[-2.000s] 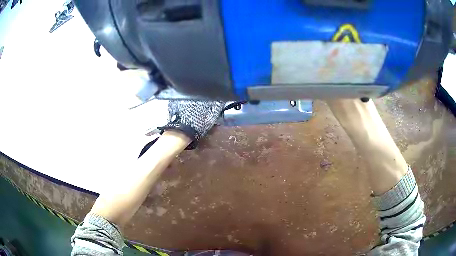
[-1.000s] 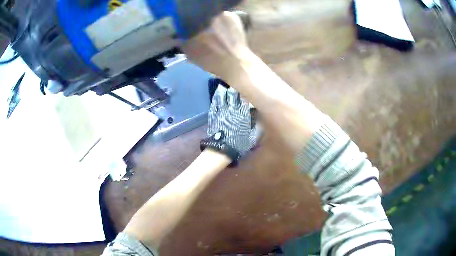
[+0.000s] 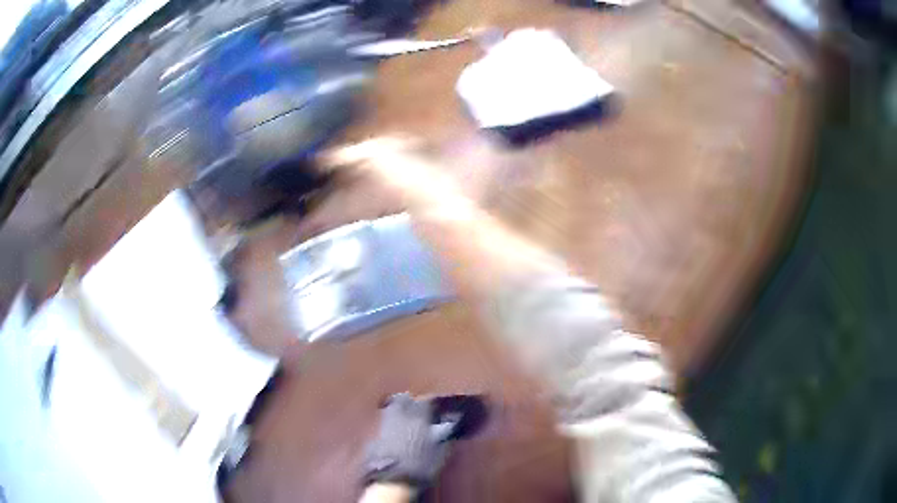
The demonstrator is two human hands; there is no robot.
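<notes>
The picture is strongly blurred. The blue and grey cutting machine (image 3: pixel 261 93) is at the upper left. Its silver base plate (image 3: pixel 379 270) lies on the brown table (image 3: pixel 688 226). My bare right hand (image 3: pixel 372 157) is at the machine's right side and appears closed on it; its fingers are smeared. My left hand (image 3: pixel 408 440), in the grey mesh glove, is low in the centre, below the base plate. A small dark thing (image 3: pixel 462 415) touches or lies beside its fingers; whether the hand holds it cannot be told.
White-topped lay pieces (image 3: pixel 167 285) with dark edges are at the left, with a tan strip (image 3: pixel 133 368) on the paper. A separate white-topped stack (image 3: pixel 531 83) with a dark edge is at the upper centre. Green floor (image 3: pixel 816 393) lies beyond the table's curved right edge.
The view has swung, and the machine appears smaller, with more of its base plate showing. My gloved left hand is lower in the picture, farther from my right arm. My right hand remains at the machine.
</notes>
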